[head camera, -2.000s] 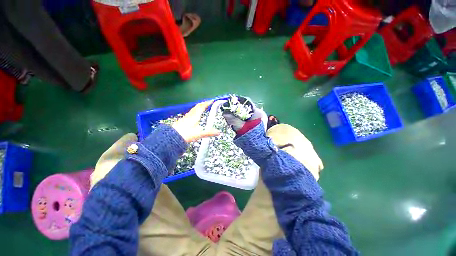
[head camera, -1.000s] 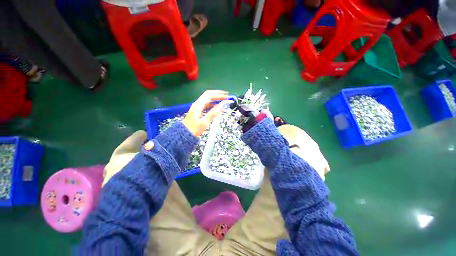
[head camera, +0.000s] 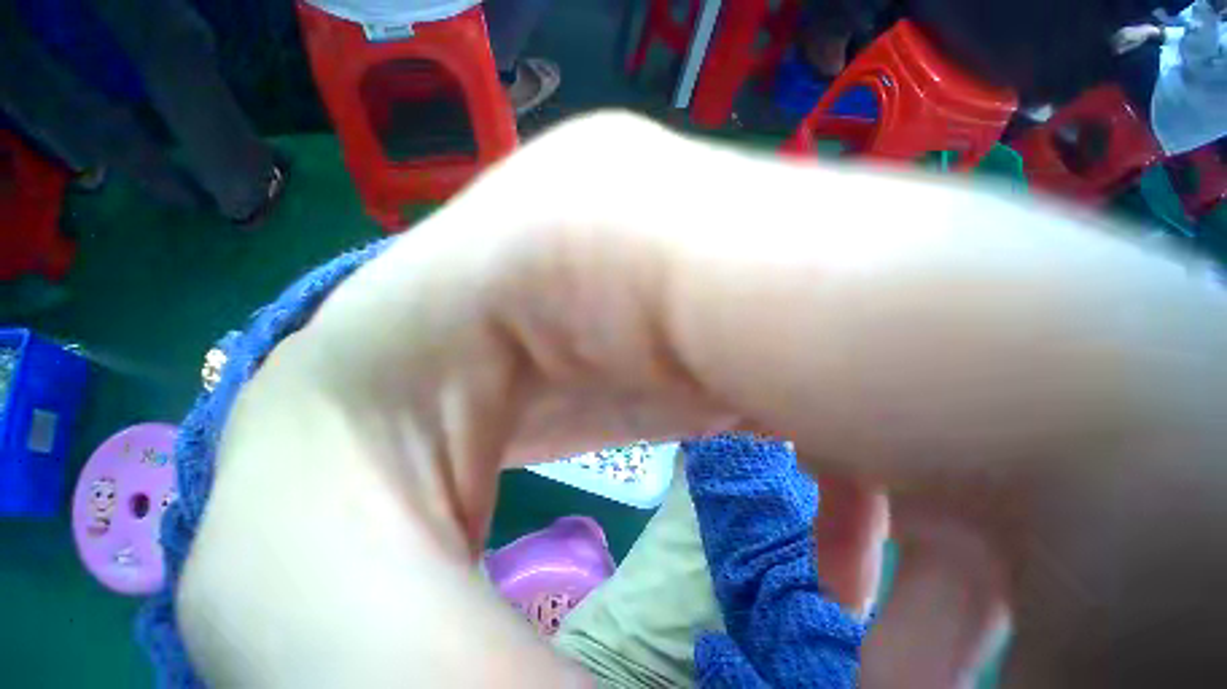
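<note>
My left hand (head camera: 606, 289), bare, is very close to the camera, large and blurred across most of the picture. Its fingers are bent and cut off by the right edge; whether they hold anything cannot be seen. The near end of the white tray (head camera: 657, 494) shows in the gap below the hand, with small white and dark loose parts (head camera: 622, 463) in it. The rest of the tray and the blue bin around it are hidden. My right sleeve (head camera: 754, 532) shows beyond the gap; my right hand is hidden behind my left hand.
A pink stool (head camera: 124, 509) and a blue bin (head camera: 41, 428) stand at the left. Another pink stool (head camera: 554, 572) is between my legs. Red stools (head camera: 417, 115) and several people's legs (head camera: 215, 108) are at the back.
My left hand has risen from beside the tray to right in front of the camera. It now covers the blue bin, most of the tray and my gloved right hand.
</note>
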